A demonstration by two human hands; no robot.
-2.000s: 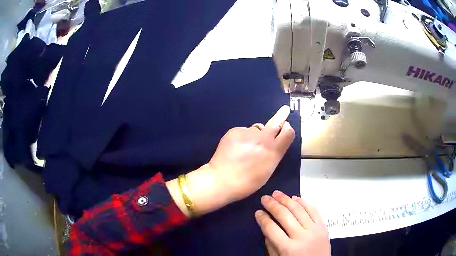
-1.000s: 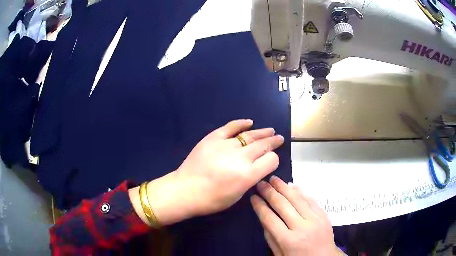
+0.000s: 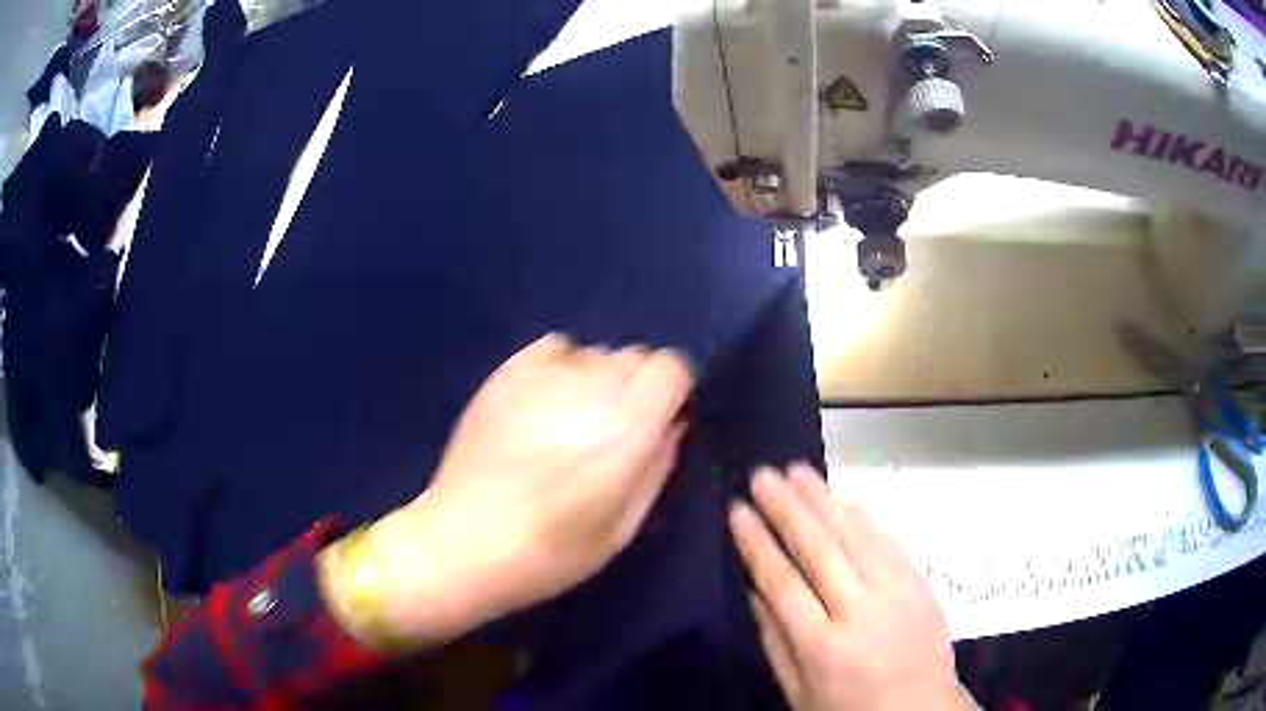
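Note:
Dark navy cut panels (image 3: 403, 278) lie flat across the machine table, their right edge running up to the presser foot (image 3: 786, 250). My left hand (image 3: 555, 472) is blurred, its fingers curled on the cloth, with the upper layer drawn into a fold beside the fingertips; it grips this layer. My right hand (image 3: 854, 583) lies on the cloth near its right edge, palm down, fingers extended and slightly apart, not gripping. The white sewing machine head (image 3: 1055, 111) stands above the cloth at the upper right.
Blue-handled scissors (image 3: 1222, 431) lie on the right of the machine bed (image 3: 1000, 333). A ruler (image 3: 1083, 563) is printed along the curved front edge. A crumpled navy heap (image 3: 56, 306) lies at the far left. A tension dial (image 3: 936, 100) sits on the head.
The cloth has advanced under the foot. My left hand has moved left and its fingers have curled, pulling up a fold. My right hand has stayed near the cloth's edge.

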